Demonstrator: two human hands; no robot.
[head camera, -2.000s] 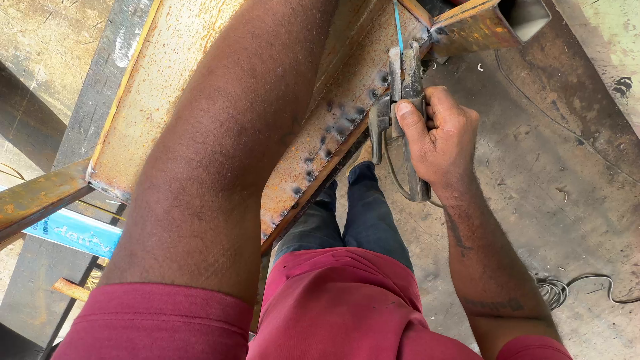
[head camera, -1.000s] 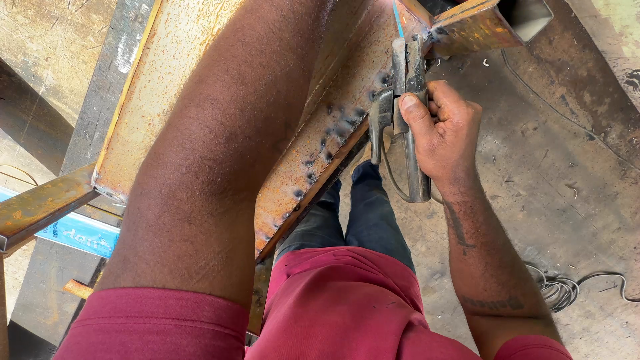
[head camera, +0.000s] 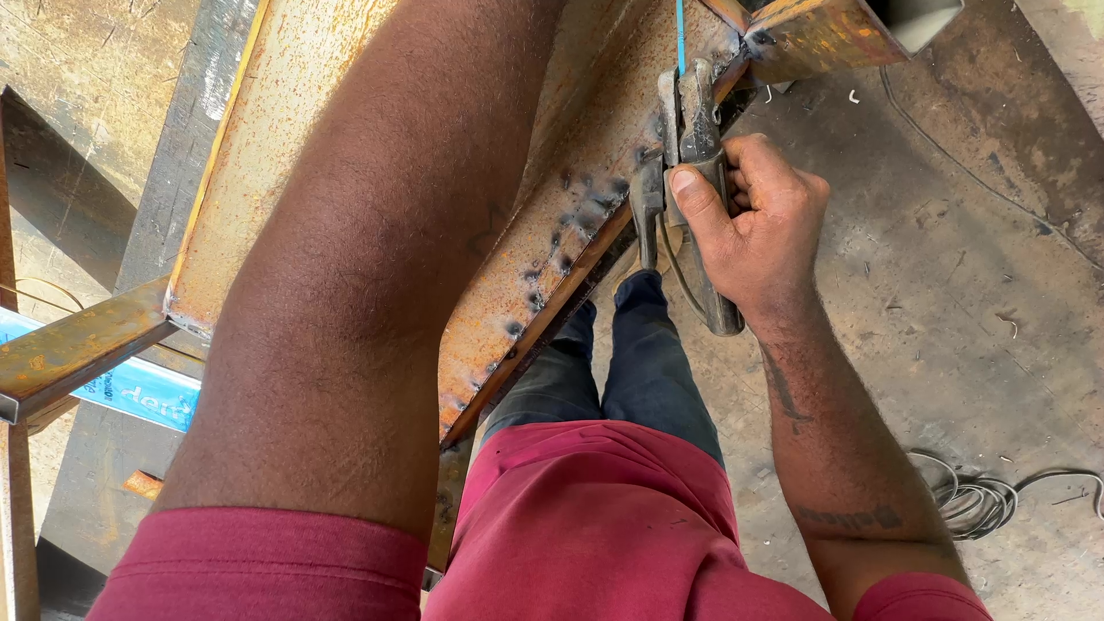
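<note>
My right hand (head camera: 759, 224) is closed around a welding electrode holder (head camera: 707, 198), its thumb on the near side by the lever. A thin blue welding electrode (head camera: 680, 39) stands in the holder's jaws and runs out past the top edge. Beneath and left of the holder lies a rusty steel plate (head camera: 552, 233) with a row of dark weld spots (head camera: 565, 263) along its edge. My left forearm crosses over the plate and leaves the view at the top, so my left hand is hidden.
A rusty square steel tube (head camera: 828, 43) meets the plate at upper right, its end hollow. Another rusty steel bar (head camera: 82, 349) juts out at left, above a blue lettered strip (head camera: 147, 392). A coiled cable (head camera: 979, 504) lies on the concrete floor (head camera: 914, 345) at right.
</note>
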